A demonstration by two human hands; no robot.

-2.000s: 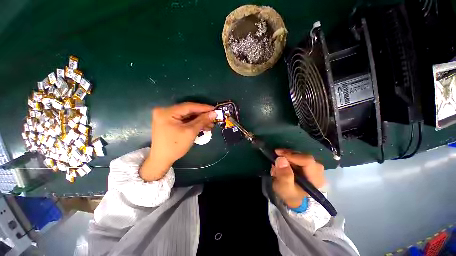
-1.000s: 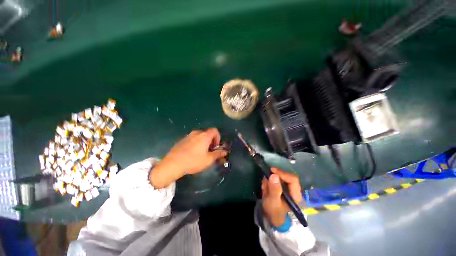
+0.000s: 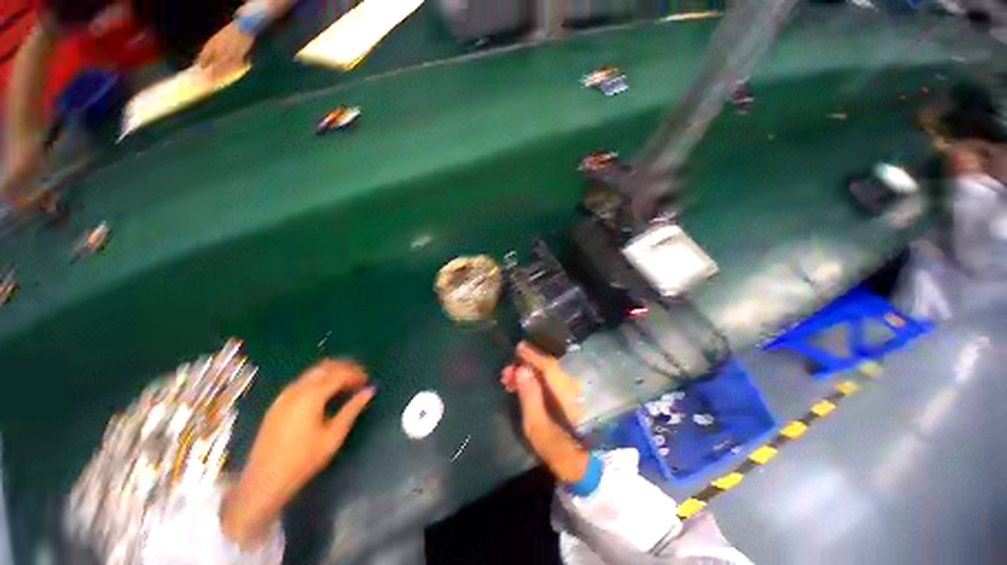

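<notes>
My left hand [image 3: 296, 444] is over the bench beside the pile of small silver-white and orange pieces [image 3: 166, 452], with thumb and fingers apart and nothing clearly visible in it. My right hand [image 3: 549, 411], with a blue band at the wrist, is at the bench's near edge just below the fan, fingers curled. It is blurred, and I cannot tell what it holds; no soldering iron can be made out. A white disc [image 3: 422, 415] with a dark centre lies between my hands, with a short thin silvery line [image 3: 459, 448] beside it.
The tan bowl [image 3: 468, 289] stands left of the black fan [image 3: 552, 300]. A pale square panel [image 3: 670, 259] is beyond. Small assemblies [image 3: 338, 119] lie spaced along the belt. Blue bins [image 3: 707, 425] are below the bench at right. Other people are at far left and right.
The view has swung to take in more of the bench at the far side and right. My hands have moved apart. The iron seen earlier in my right hand no longer shows clearly; the white disc is uncovered.
</notes>
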